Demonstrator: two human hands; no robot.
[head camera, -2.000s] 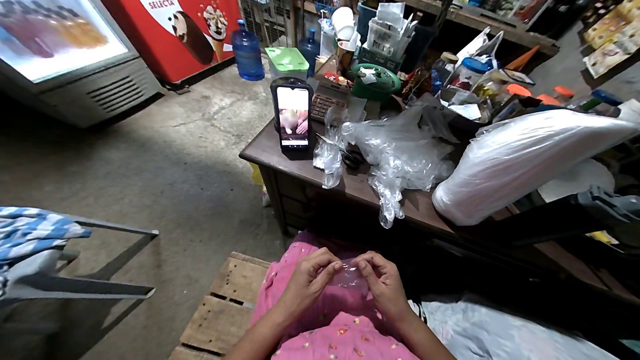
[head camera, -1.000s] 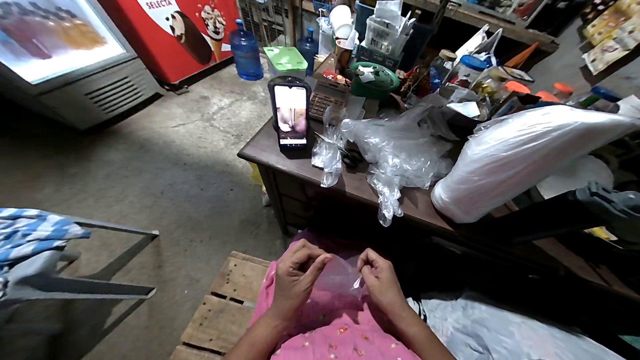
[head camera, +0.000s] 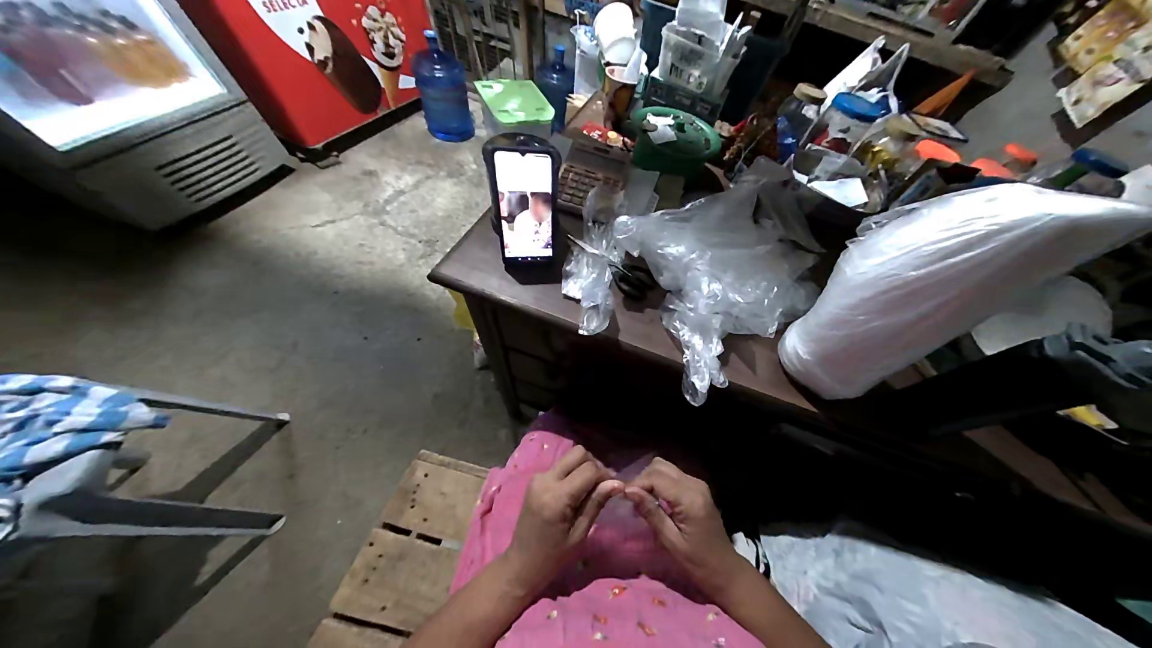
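Above my lap, my left hand (head camera: 567, 508) and my right hand (head camera: 675, 513) meet at the fingertips, pinching a thin clear plastic bag (head camera: 621, 517) that hangs between them over pink patterned clothing (head camera: 630, 616). The bag is hard to make out against the cloth. Ahead on the dark wooden desk (head camera: 490, 261), a phone (head camera: 525, 202) stands upright with a picture on its screen. To its right lie crumpled clear plastic bags (head camera: 720, 261), with dark-handled scissors (head camera: 633, 281) partly under them.
A large white plastic-wrapped bundle (head camera: 936, 279) leans on the desk's right side. Behind the phone are a calculator (head camera: 589, 175), a green round container (head camera: 675, 139) and several jars. A wooden slatted bench (head camera: 405, 558) is beside me; a plastic chair (head camera: 162, 513) with checked cloth stands left.
My hands have come together at the fingertips; one second ago they were apart with the clear plastic spread between them. The picture on the phone screen has changed.
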